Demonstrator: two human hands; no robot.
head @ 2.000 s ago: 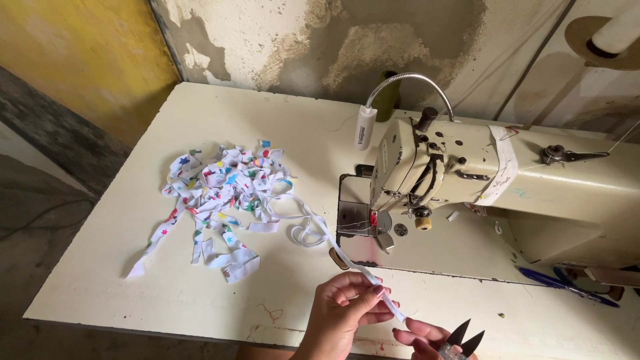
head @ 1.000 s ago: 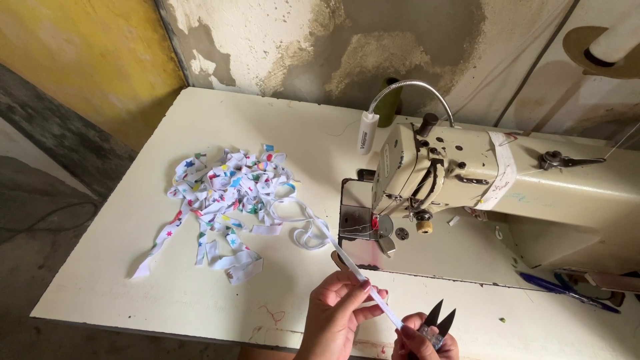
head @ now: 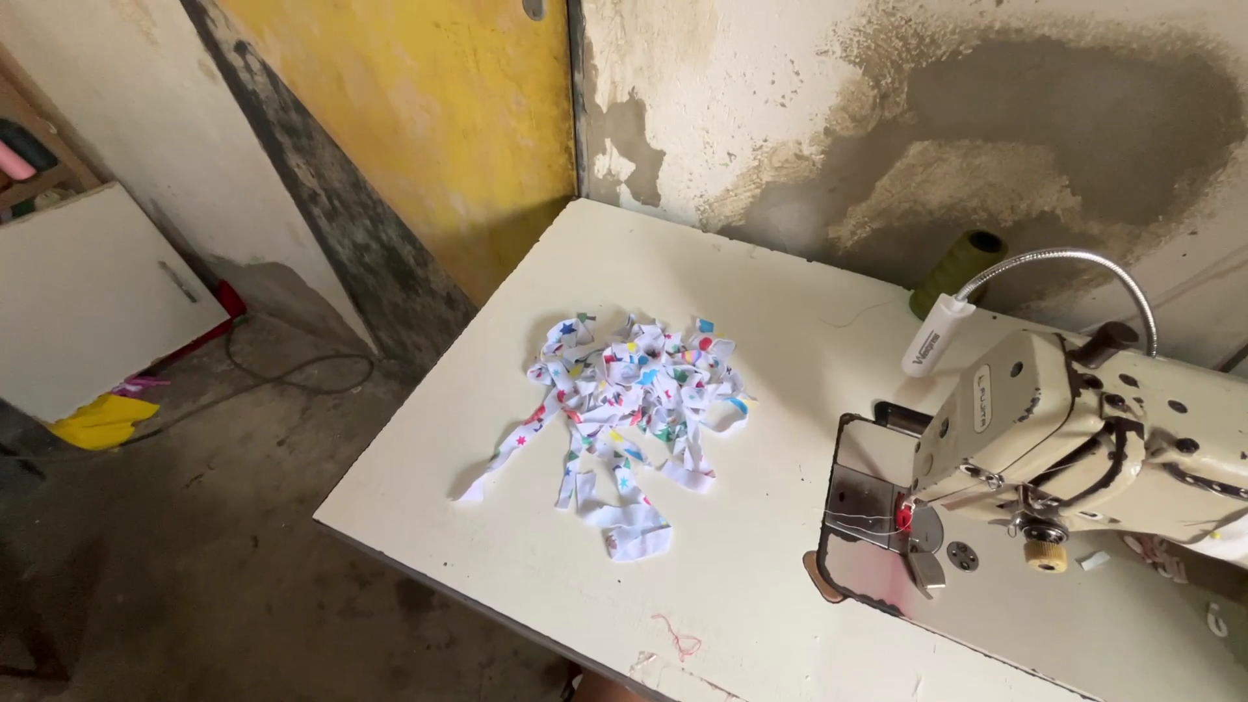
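Observation:
Neither my left hand nor my right hand shows in the head view. A bit of skin is visible at the bottom edge, below the table; which body part it is, I cannot tell. A tangled pile of white fabric strips [head: 643,380] with coloured stars and dots lies on the white sewing table [head: 760,595]. To its right stands a cream industrial sewing machine [head: 1014,419], with red at the needle area and loose threads trailing left over the metal plate. The small scissors and the narrow white strip are out of sight.
A white lamp [head: 938,334] on a bent metal neck is beside the machine head, with a green thread cone [head: 960,273] behind. Reddish thread scraps [head: 680,639] lie near the front edge. A stained wall borders the table's back. Yellow cloth [head: 102,421] and a cable [head: 292,375] are on the floor.
The view has swung left. Both hands, the scissors and the narrow white strip have gone out of view, and the strip no longer lies between pile and machine.

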